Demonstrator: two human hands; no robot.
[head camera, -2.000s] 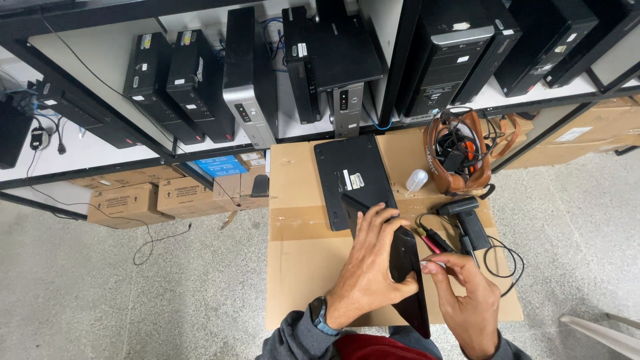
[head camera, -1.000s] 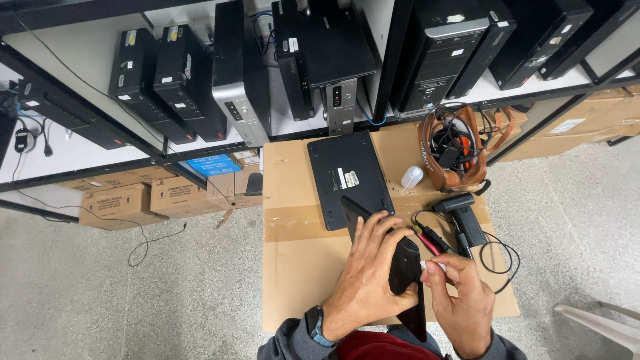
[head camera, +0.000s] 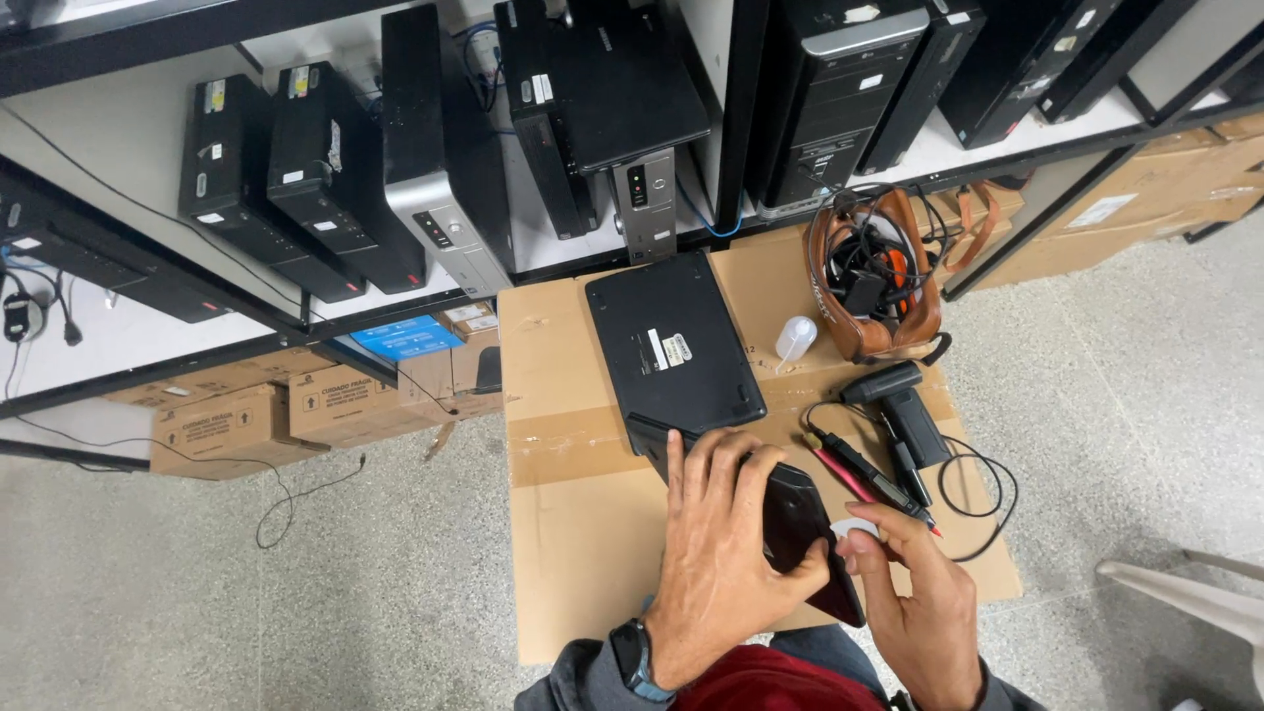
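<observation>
My left hand (head camera: 726, 538) grips a black laptop part (head camera: 805, 523) tilted up on its edge, its fingers over the upper side and the thumb on the glossy face. Between the thumb and forefinger of my right hand (head camera: 913, 583) is a small whitish flat pick (head camera: 855, 527), its tip at the right edge of the part. A black laptop bottom cover (head camera: 676, 341) with white labels lies flat beyond the left hand. To the right lie a red-and-black pen-like tool (head camera: 854, 469) and a black cordless screwdriver or similar tool (head camera: 904, 420) with a cable.
The cardboard box (head camera: 558, 573) serves as the work surface. On it stand a small translucent bottle (head camera: 796, 338) and a brown leather bag (head camera: 874, 276) full of cables. Behind is a shelf with several desktop computers (head camera: 449, 148). A white plastic chair leg (head camera: 1180, 592) is at the right.
</observation>
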